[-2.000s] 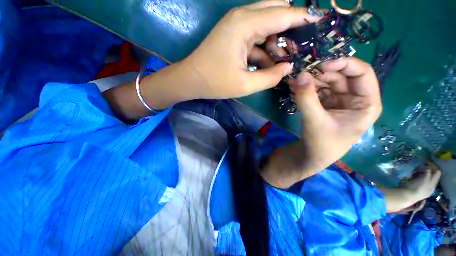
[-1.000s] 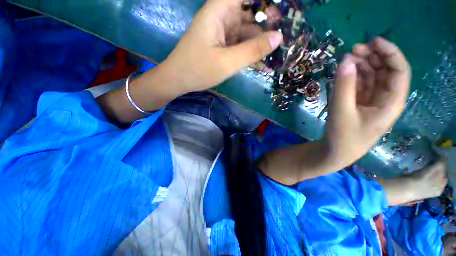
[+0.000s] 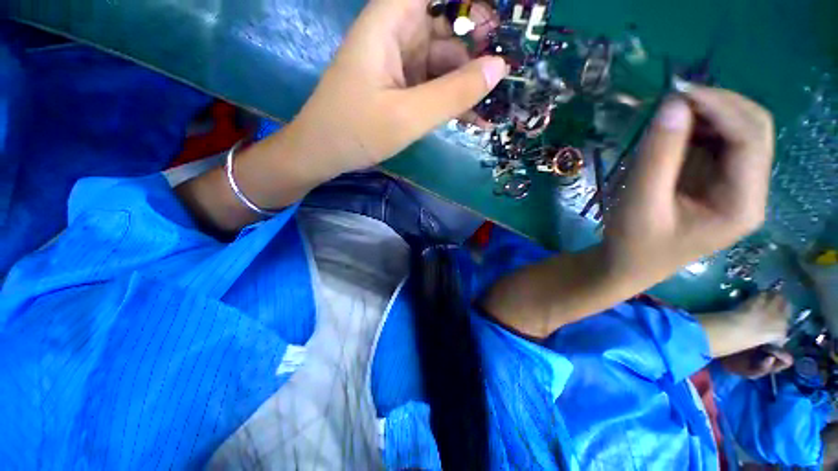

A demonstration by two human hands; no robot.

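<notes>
My left hand (image 3: 395, 87), with a bracelet at the wrist, holds a bunch of dark flex circuit parts (image 3: 528, 55) with gold and white spots. Its thumb lies on the bunch. A heap of small metallic parts and rings, with a copper ring (image 3: 567, 162), lies below and right of it near the bench edge. My right hand (image 3: 703, 166) is right of the heap, thumb and fingers pinched at a small pale part (image 3: 680, 85). Black strips (image 3: 700, 68) show behind its fingertips. Thin dark strips (image 3: 597, 179) lie between the heap and this hand.
The green bench (image 3: 184, 51) runs diagonally. A clear patterned plastic sheet (image 3: 804, 175) is at right. Another person's hands (image 3: 753, 322) work at lower right beside scattered parts (image 3: 749, 262) and a yellow spot (image 3: 827, 258). My blue striped smock (image 3: 156, 350) fills the lower left.
My hands have parted; the left moved up and left with the bunch. My right hand moved right, opened, then pinched shut. The metallic heap is uncovered, and dark strips now show beside it.
</notes>
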